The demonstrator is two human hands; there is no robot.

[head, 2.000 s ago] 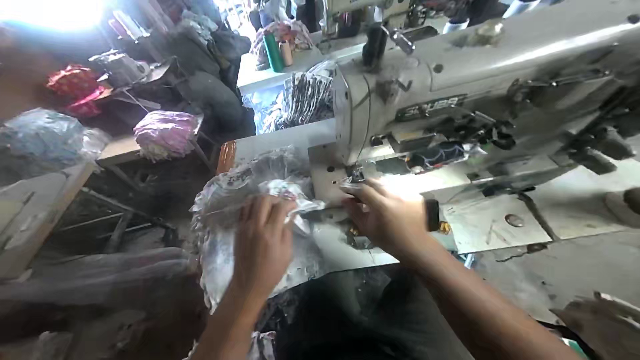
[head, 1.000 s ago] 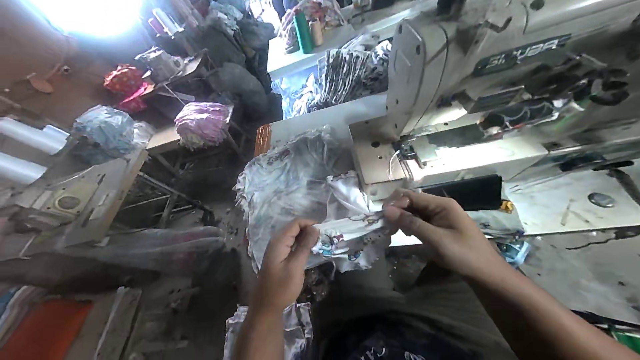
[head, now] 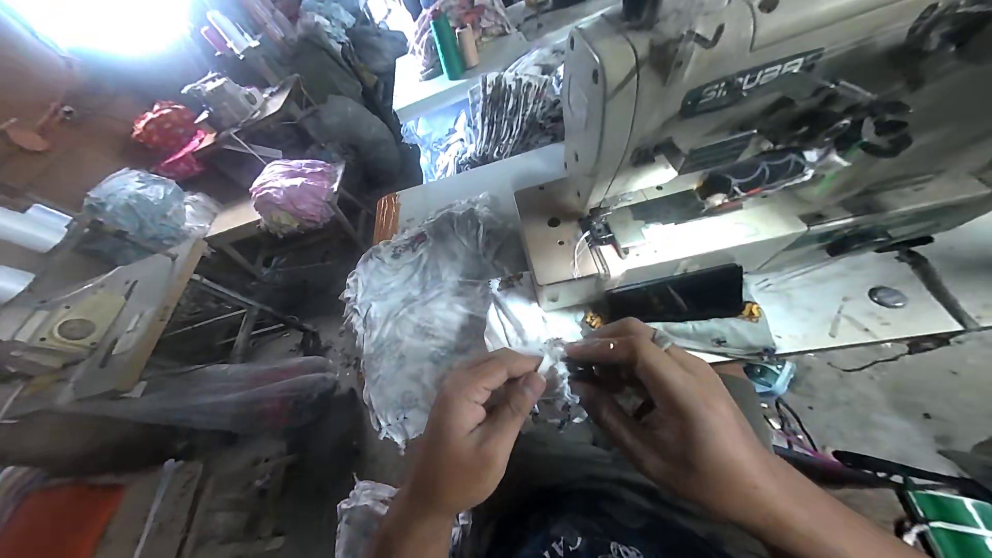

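Observation:
My left hand [head: 484, 426] pinches the edge of a white fabric piece [head: 515, 318] between thumb and forefinger. Close beside it, my right hand [head: 666, 403] grips the same gathered edge with its fingertips; a ring is on one finger. The piece lies partly over a heap of thin whitish fabric [head: 426, 310] at the left end of the sewing table. Just beyond my hands stands an industrial sewing machine [head: 604, 116], its lamp lit and a white thread hanging near the presser foot [head: 604, 232]. Whether my right hand holds anything else, I cannot tell.
A dark phone-like slab [head: 674, 294] lies before the machine bed. Folded fabric pieces [head: 511, 108] and a green thread cone [head: 447, 46] are behind. Pink [head: 294, 194] and pale blue bundles [head: 139, 205] sit to the left, near another machine table [head: 139, 325].
My hands have come closer together on the fabric edge, which was stretched between them a second ago. Two seconds ago my right hand was beside the presser foot. The view has shifted.

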